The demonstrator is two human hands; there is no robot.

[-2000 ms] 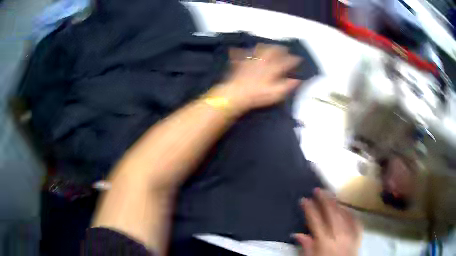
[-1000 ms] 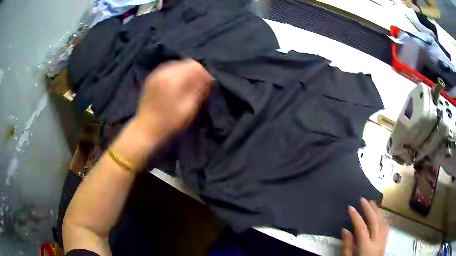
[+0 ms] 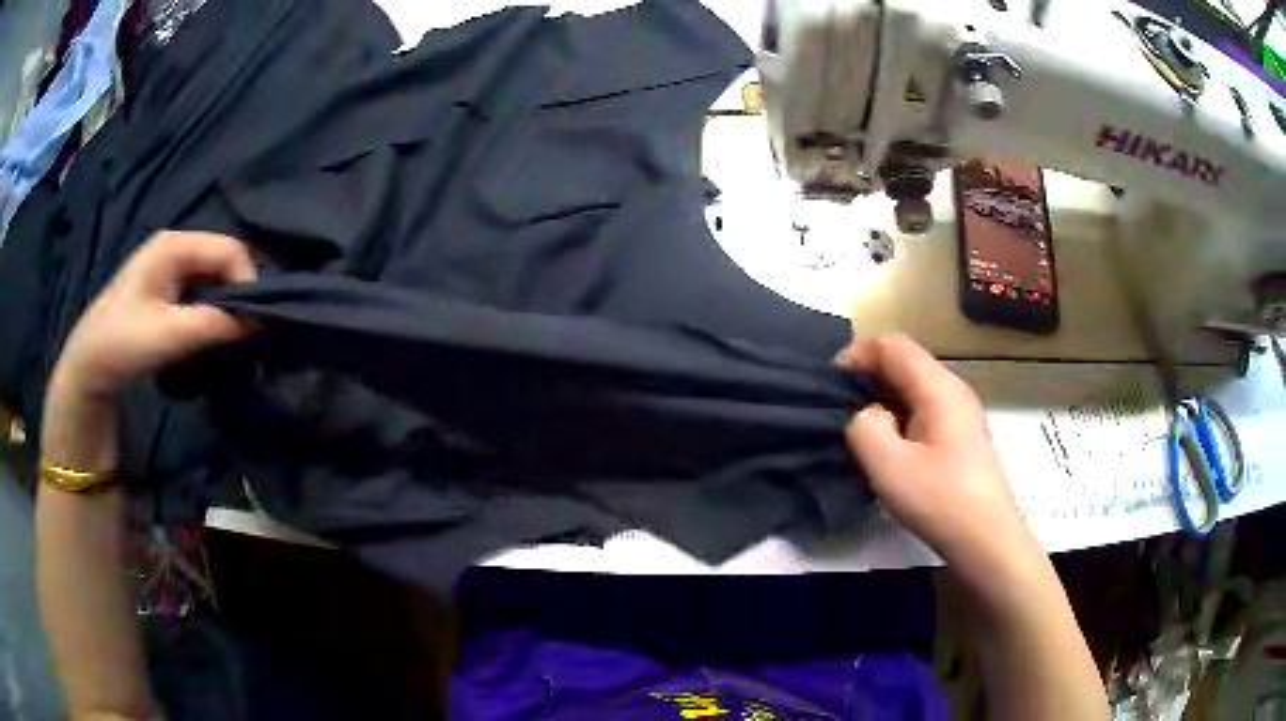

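A large dark garment panel (image 3: 564,268) lies wrinkled over the white table, left of the sewing machine. My left hand (image 3: 155,317) pinches its near part at the left. My right hand (image 3: 917,444) pinches the same cloth at the right, between thumb and fingers. The cloth between my hands is pulled into a long raised fold near the table's front edge. The fingertips of both hands are partly hidden by the cloth.
The white sewing machine head (image 3: 1015,99) stands at the upper right. A lit smartphone (image 3: 1007,247) lies on the machine bed (image 3: 903,296). Blue-handled scissors (image 3: 1203,462) lie at the right, near the table edge. Light blue cloth (image 3: 71,106) is at the far upper left.
My left hand has moved down and left, and now holds cloth near the front. My right hand, flat on the panel before, now grips it. The view has turned toward the machine.
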